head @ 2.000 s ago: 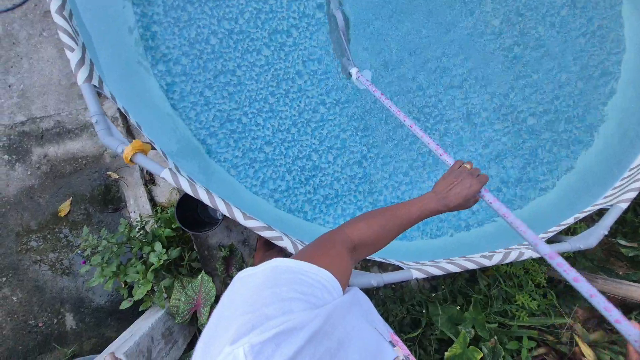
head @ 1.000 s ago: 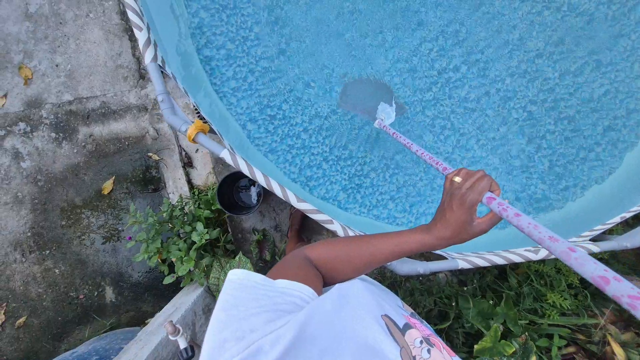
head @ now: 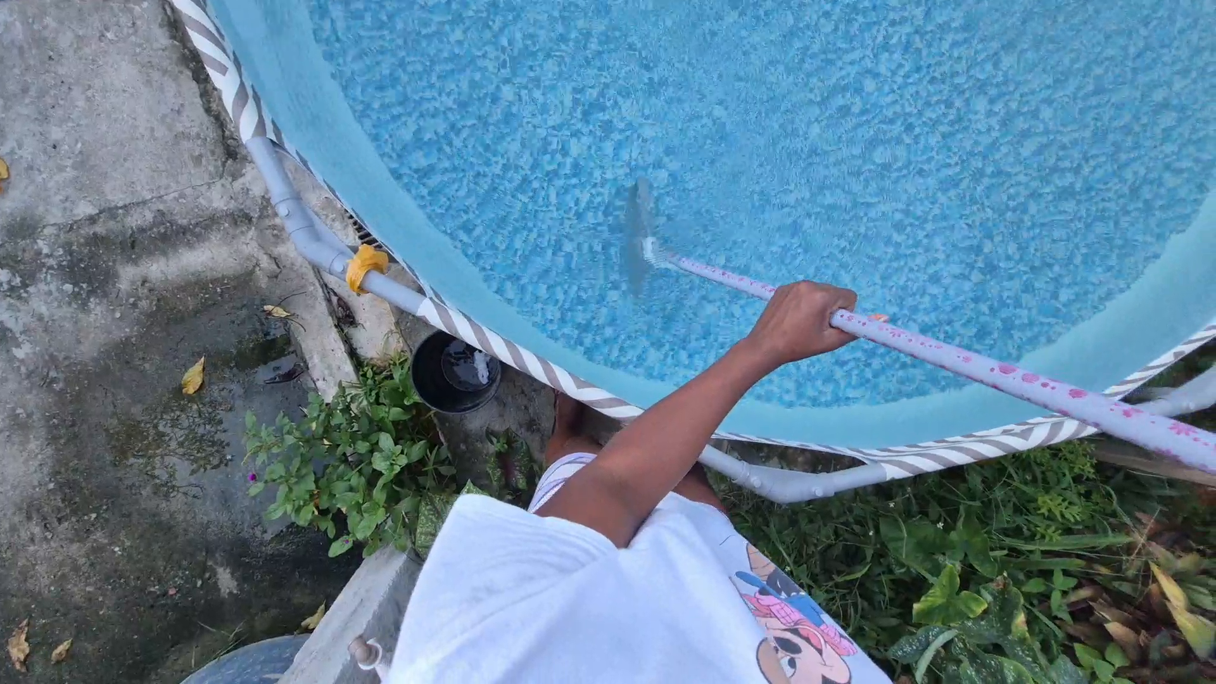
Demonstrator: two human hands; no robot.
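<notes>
My left hand grips a pale pole with pink markings, above the water near the pool's near side. From the hand, the pole slants up-left to a white joint and a dark, thin-looking pool net head, which appears to be in the water and shows nearly edge-on. The other end of the pole runs out past the right edge of the view. My right hand is out of view. Blue pebble-patterned lining shows through the water of the round frame pool.
Grey frame pipe with a yellow cloth tie follows the pool's rim. Beside it stand a black bucket and a leafy plant. Cracked concrete lies left; grass and broad-leaved plants grow at lower right.
The net head has turned from showing a broad dark face to a narrow edge. My left hand stays on the pole. The view has shifted toward the concrete on the left.
</notes>
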